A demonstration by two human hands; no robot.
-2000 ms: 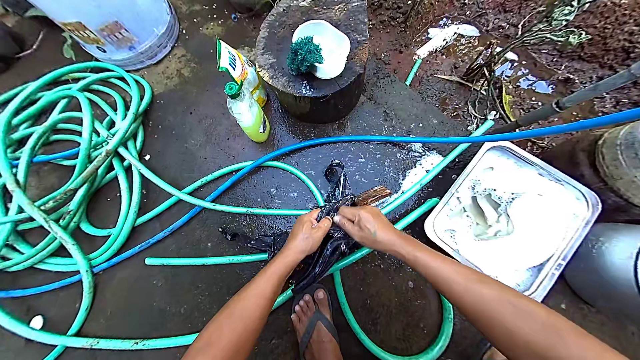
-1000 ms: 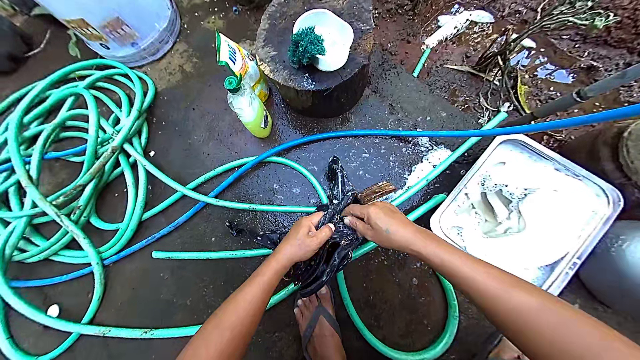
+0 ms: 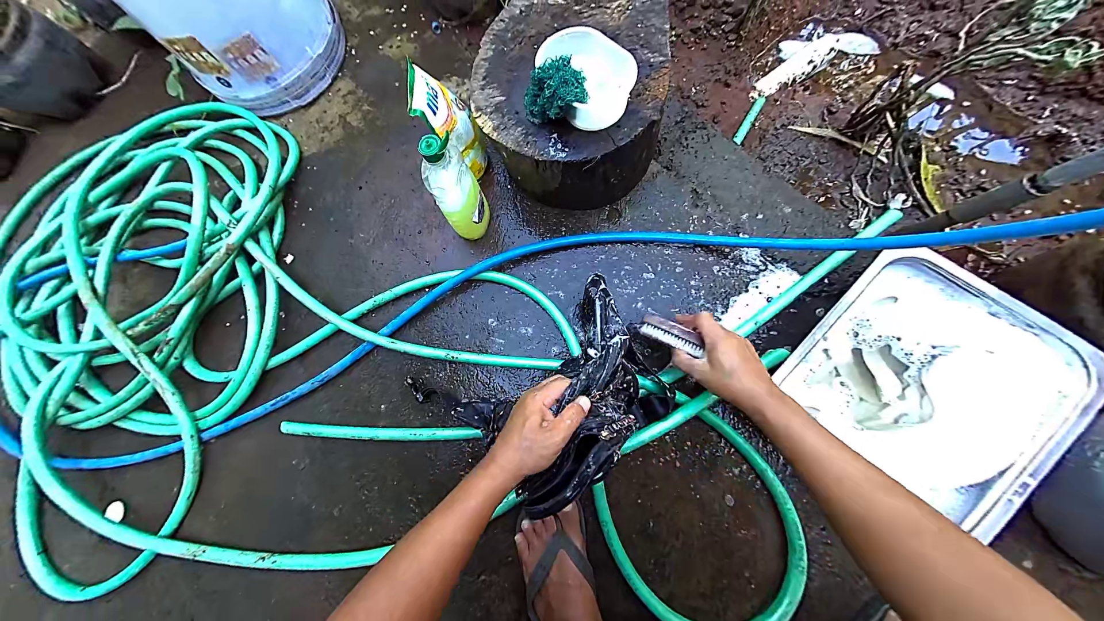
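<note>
My left hand (image 3: 542, 429) grips a wet black item (image 3: 595, 405) with straps and patches of suds, perhaps a bag; its exact kind is not clear. It lies bunched on the wet ground in front of my foot, over the green hose. To its right, my right hand (image 3: 723, 358) holds a scrub brush (image 3: 672, 335) with pale bristles, whose end is close to the black item. A metal basin (image 3: 975, 388) of white sudsy water stands at the right, with something greyish partly under the suds.
A green hose (image 3: 164, 547) lies coiled at the left. A blue hose (image 3: 655, 239) crosses the middle. Behind stand a bottle of yellow-green liquid (image 3: 457, 194), a product pouch (image 3: 444, 108) and a wood stump (image 3: 578, 172) bearing a white bowl (image 3: 608, 78) and green scouring mesh (image 3: 555, 89). A bucket (image 3: 250, 52) is upper left.
My right hand has come off the black item and now holds the brush to its right. My left hand still grips the item.
</note>
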